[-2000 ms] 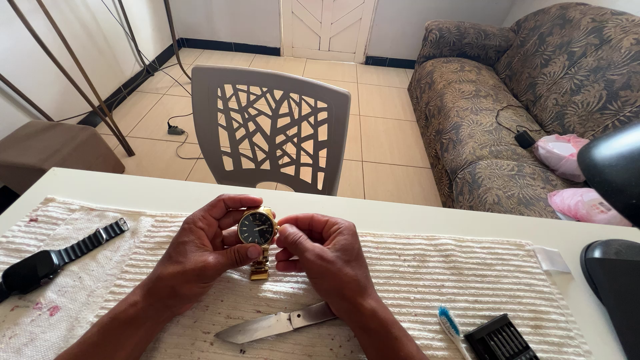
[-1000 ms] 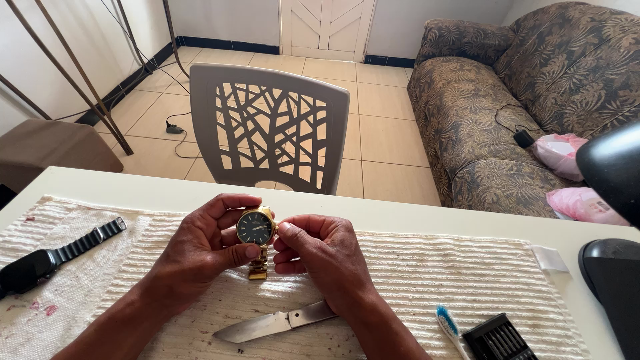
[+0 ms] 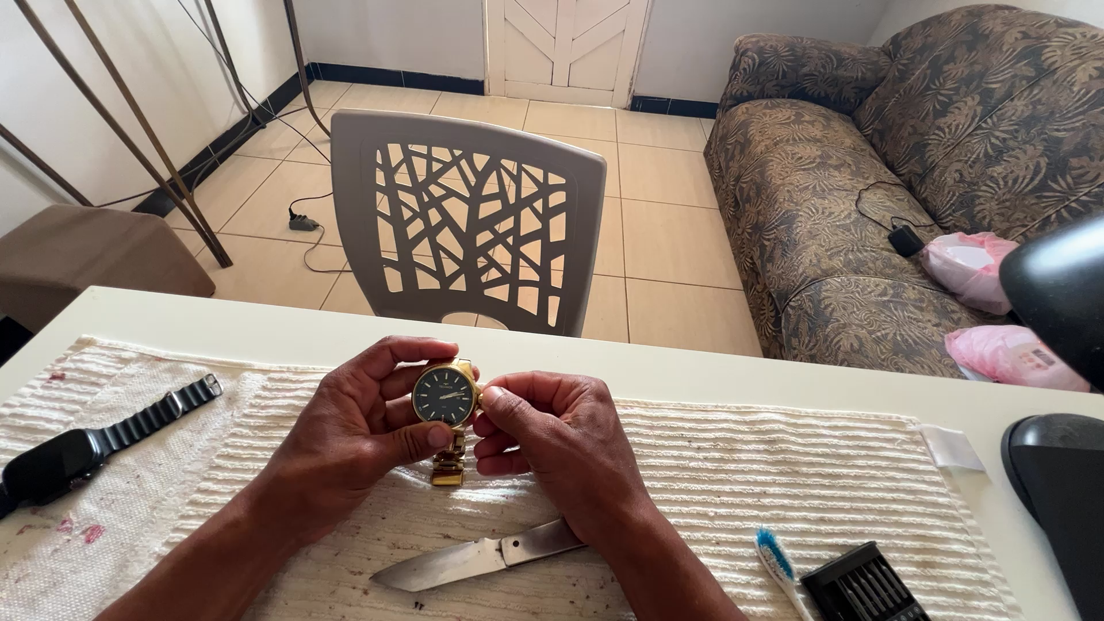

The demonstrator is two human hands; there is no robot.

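A gold-coloured wristwatch (image 3: 445,396) with a black dial is held upright above a ribbed cream cloth (image 3: 776,466). My left hand (image 3: 362,431) grips its case from the left, thumb at the lower rim. The thumb and forefinger of my right hand (image 3: 561,431) pinch the crown at the case's right side; the crown itself is mostly hidden. The metal bracelet hangs below the case. Under my right wrist lies an open folding knife (image 3: 466,562), its handle partly covered. A black smartwatch (image 3: 53,466) with a link-style band rests on the cloth at the left.
A toothbrush (image 3: 774,556) with blue bristles and a black case of small bits (image 3: 865,586) lie at the lower right. A black lamp (image 3: 1056,500) stands on the white table (image 3: 690,362) at the right. Beyond are a plastic chair (image 3: 470,129), a patterned sofa (image 3: 828,216) and a brown stool (image 3: 95,259).
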